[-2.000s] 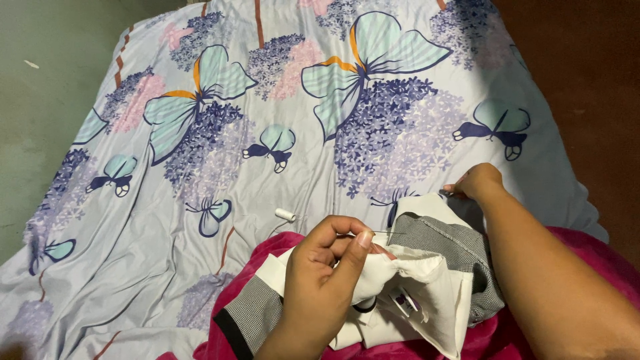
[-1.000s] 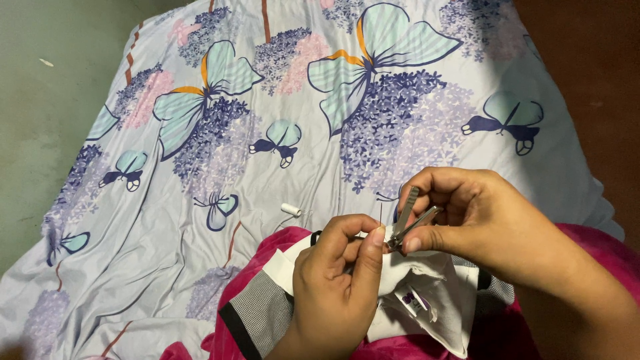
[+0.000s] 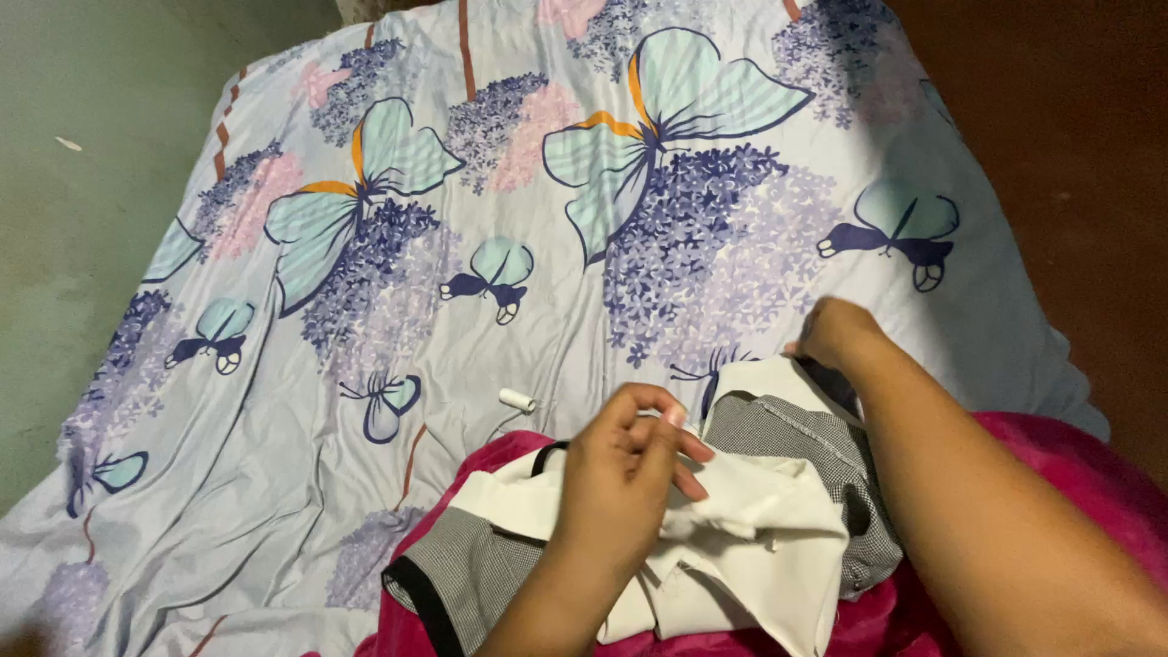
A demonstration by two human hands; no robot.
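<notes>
A white and black-checked garment with black trim (image 3: 776, 511) lies bunched over a magenta plush cloth. Above its white part, my left hand (image 3: 639, 456) has thumb and index finger pinched together; whatever is between the fingertips is too small to make out. My right hand (image 3: 835, 333) is at the garment's upper right edge, over the bedsheet. Its fingers are mostly hidden behind the back of the hand, so whether it holds anything cannot be told. A white thread spool (image 3: 517, 400) lies on its side on the sheet, left of my left hand.
A bedsheet printed with butterflies and flowers (image 3: 547, 338) covers the bed, wrinkled at the left. The magenta plush cloth (image 3: 1022, 447) spreads under the garment and both forearms. Greenish floor (image 3: 82, 274) shows at left, brown floor (image 3: 1077, 182) at right.
One second ago my right hand held small metal thread snips beside my left fingertips; it has moved right to the garment's far edge. The left hand stays pinched over the garment.
</notes>
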